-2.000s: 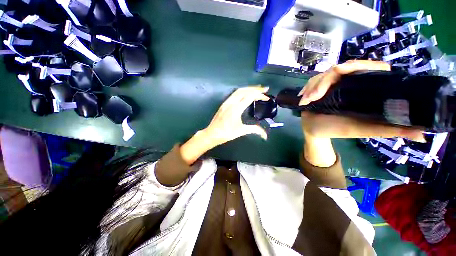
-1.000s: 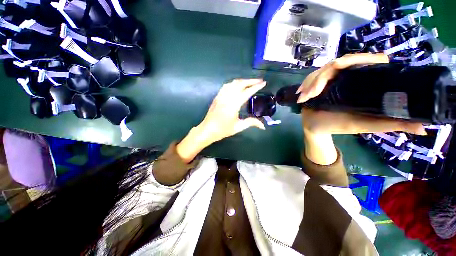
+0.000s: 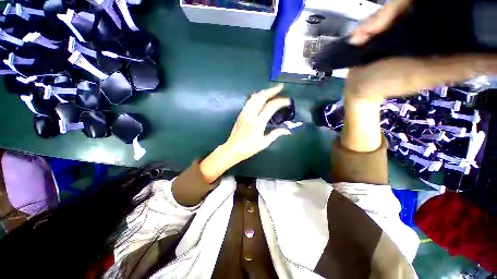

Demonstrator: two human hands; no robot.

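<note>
My right hand (image 3: 381, 71) is gripped around the thick black electric screwdriver (image 3: 425, 32), blurred and partly cut off at the right edge. The screwdriver's front end is over the metal pickup block of the screw feeder (image 3: 298, 43); its bit cannot be made out. My left hand (image 3: 256, 123) has its fingers around a small black module (image 3: 283, 114) on the green mat, with a short white ribbon cable (image 3: 293, 125) sticking out towards the right.
A spread pile of black modules (image 3: 116, 88) with pale cables lies at the left. A denser pile (image 3: 430, 133) lies at the right, with one module (image 3: 333, 115) near my right wrist. A white box (image 3: 229, 14) is at the top. Something red (image 3: 455, 226) is at lower right.
My right hand has moved the screwdriver up and away from the module to the feeder's front. My left fingers have closed in around the module. The module beside my right wrist is now uncovered.
</note>
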